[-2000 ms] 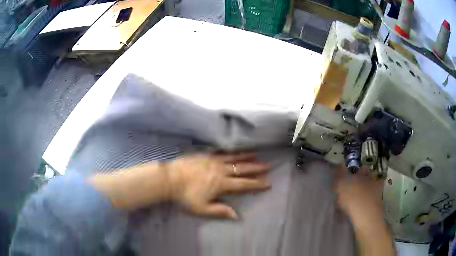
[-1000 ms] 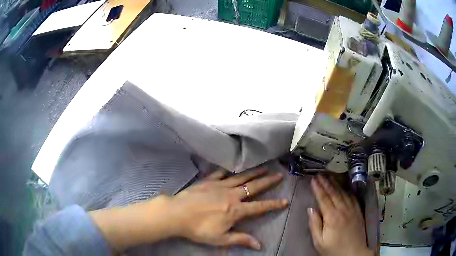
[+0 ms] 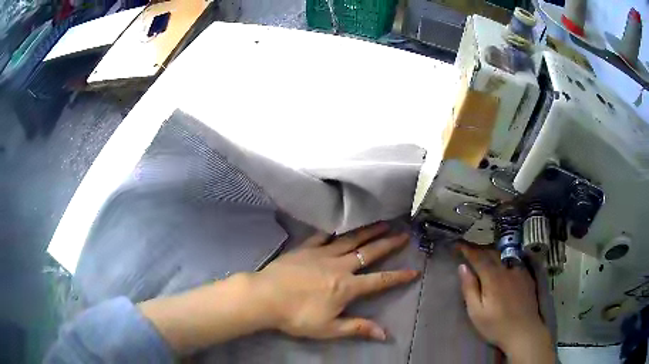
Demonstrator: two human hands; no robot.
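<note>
The grey-taupe garment piece (image 3: pixel 377 188) lies on the white table, folded and bunched left of the machine, with a finely striped fabric (image 3: pixel 220 178) showing at its left. A seam line runs down from the presser foot (image 3: pixel 425 240). My left hand (image 3: pixel 320 284) lies flat on the cloth left of the seam, fingers spread, a ring on one finger. My right hand (image 3: pixel 502 295) rests on the cloth right of the seam, its fingertips below the head of the cream sewing machine (image 3: pixel 462 170). The needle tip cannot be made out.
The white table (image 3: pixel 320 85) extends behind the cloth. A green crate (image 3: pixel 352 15) stands beyond its far edge. A wooden-edged board (image 3: pixel 135 50) with a dark rectangle is at upper left. Thread cones (image 3: pixel 630 43) stand at upper right. Tension knobs (image 3: pixel 535 231) project above my right hand.
The left hand has shifted slightly right and up toward the presser foot, with the cloth under it. The right hand, hidden in part and blurred earlier, now lies on the cloth farther right.
</note>
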